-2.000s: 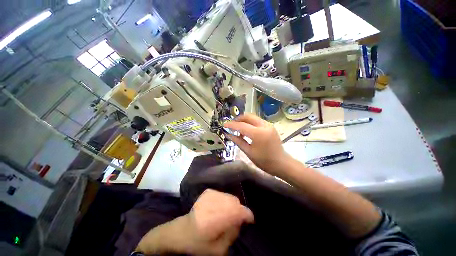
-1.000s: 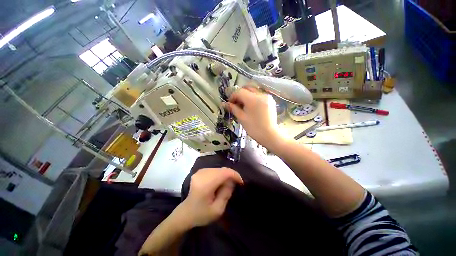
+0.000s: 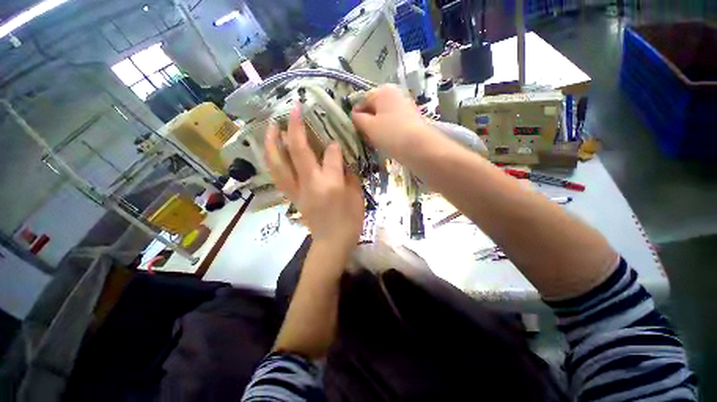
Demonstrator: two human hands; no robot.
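The cream sewing machine head (image 3: 250,142) stands in front of me. My left hand (image 3: 318,177) is raised before its front face with the fingers apart, covering the lettering and warning label. My right hand (image 3: 387,119) is at the upper right side of the head, thumb and fingertips together; whether thread is between them cannot be seen. The dark garment piece (image 3: 417,338) lies on my lap and up to the machine's needle area, which is bright and blurred.
A beige control panel (image 3: 511,127) with red digits stands at the back right. A red marker (image 3: 550,181) and partly hidden snips (image 3: 491,253) lie on the white table (image 3: 609,235). A blue crate (image 3: 668,110) stands far right. More dark cloth (image 3: 212,341) lies left.
My left hand has risen from the cloth to the machine's front, its fingers opening. My right hand has moved up along the machine head. The view has shifted slightly.
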